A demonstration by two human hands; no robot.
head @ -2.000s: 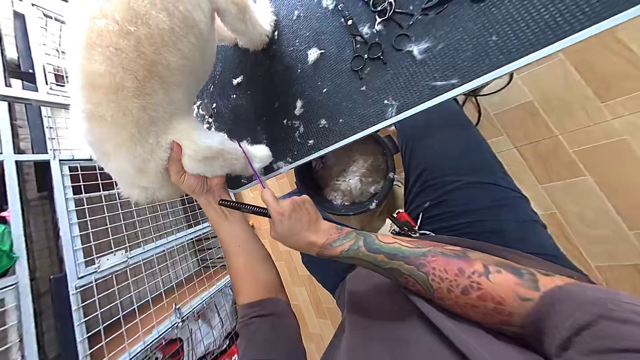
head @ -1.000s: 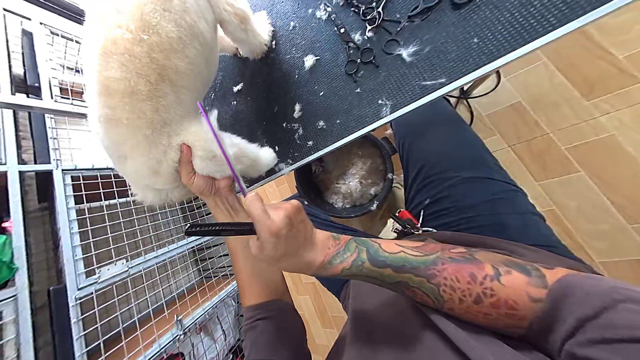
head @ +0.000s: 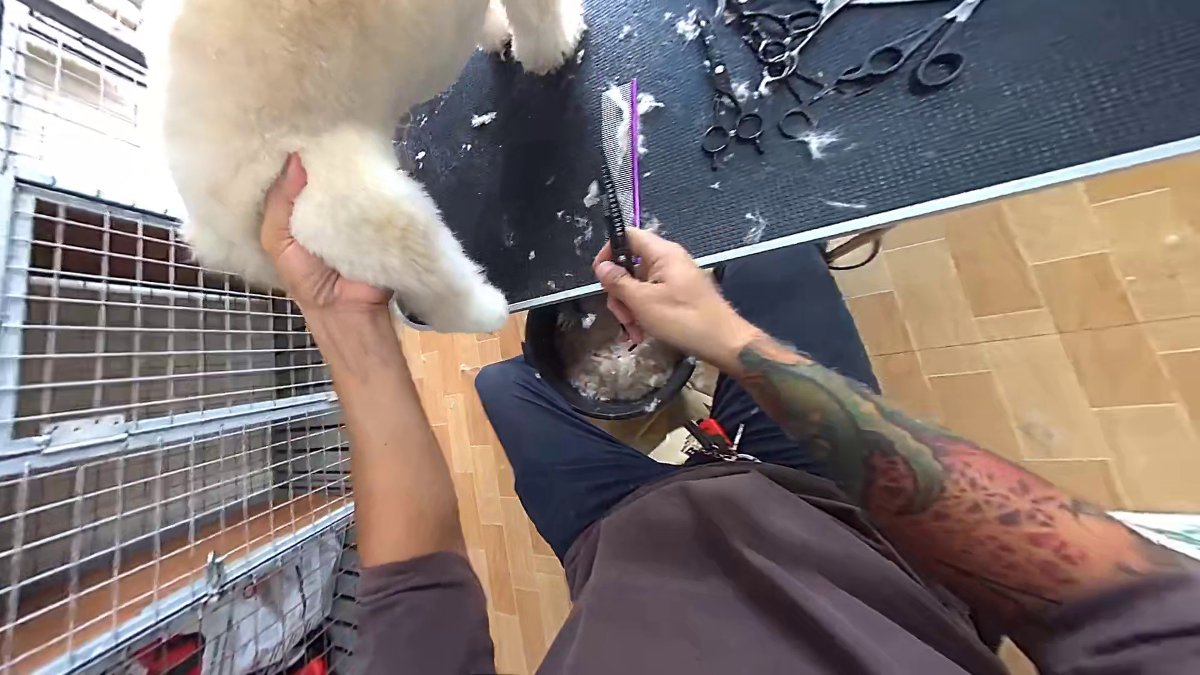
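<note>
A cream-coated dog (head: 281, 84) stands on the black textured grooming table (head: 534, 187) at the upper left. My left hand (head: 314, 253) cups its hind leg (head: 394, 225) from behind and below, thumb up along the fur; part of the palm is hidden by the leg. Over the table's near edge, my right hand (head: 656, 281) grips a purple-spined metal comb (head: 621, 141) together with a black slotted tool (head: 614, 211), both pointing away from me. Several black grooming shears (head: 731, 131) and silver-bladed ones lie on the table beyond, among tufts of cut fur.
A black bucket (head: 609, 408) of cut fur stands between my knees, below the table edge. Wire cages (head: 169, 366) line the left side. A cable (head: 858, 253) hangs under the table at right. A red-handled item (head: 714, 433) lies at my waist.
My right hand has moved right, away from the dog's leg, and the comb now lies over the table rather than in front of the leg. The left hand still holds the leg.
</note>
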